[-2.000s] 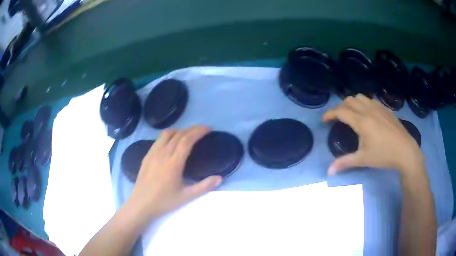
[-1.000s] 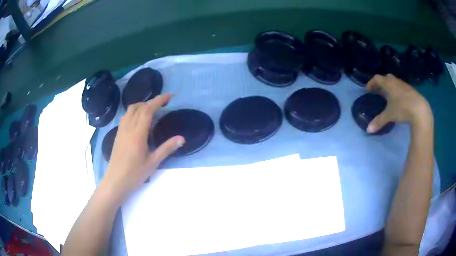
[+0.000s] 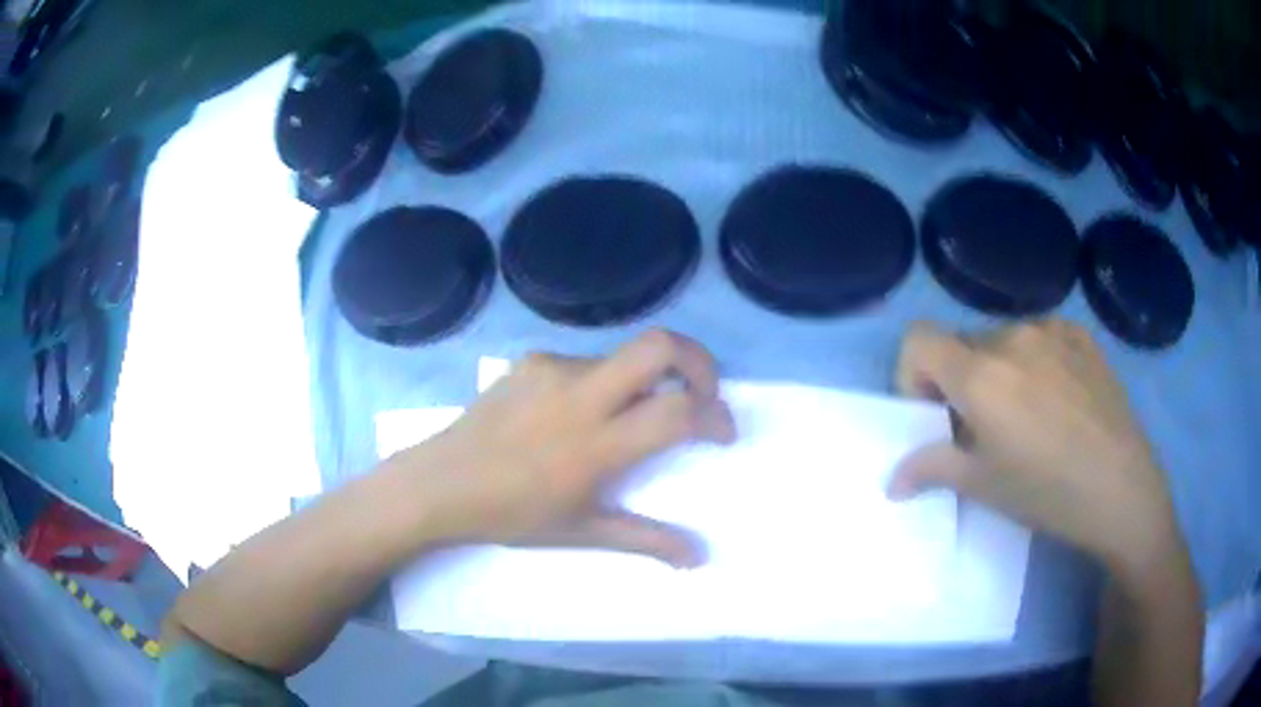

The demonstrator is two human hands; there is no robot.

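White sheets (image 3: 816, 580) lie before me on the pale blue mat, overlapping with uneven edges. My left hand (image 3: 595, 442) is over their left and middle part, thumb and fingers apart. My right hand (image 3: 1037, 428) is at their upper right corner, thumb and index finger apart. I see nothing held in either hand, though some fingertips are curled and contact with the sheets is unclear. Several smooth black oval parts lie in a row just beyond the sheets, including one at the left (image 3: 412, 274), one in the middle (image 3: 816, 238) and one at the right end (image 3: 1137, 279).
Glossier rimmed black ovals lean together at upper right (image 3: 899, 69). Two black ovals sit at upper left (image 3: 474, 100). A white sheet stack (image 3: 215, 332) is at left, with smaller dark parts (image 3: 90, 276) beyond it. Yellow-black floor tape (image 3: 104, 612) shows at lower left.
Both hands have moved from the black ovals down to the white sheets. The ovals now form an uncovered row. The sheets overlap differently, and the view has shifted.
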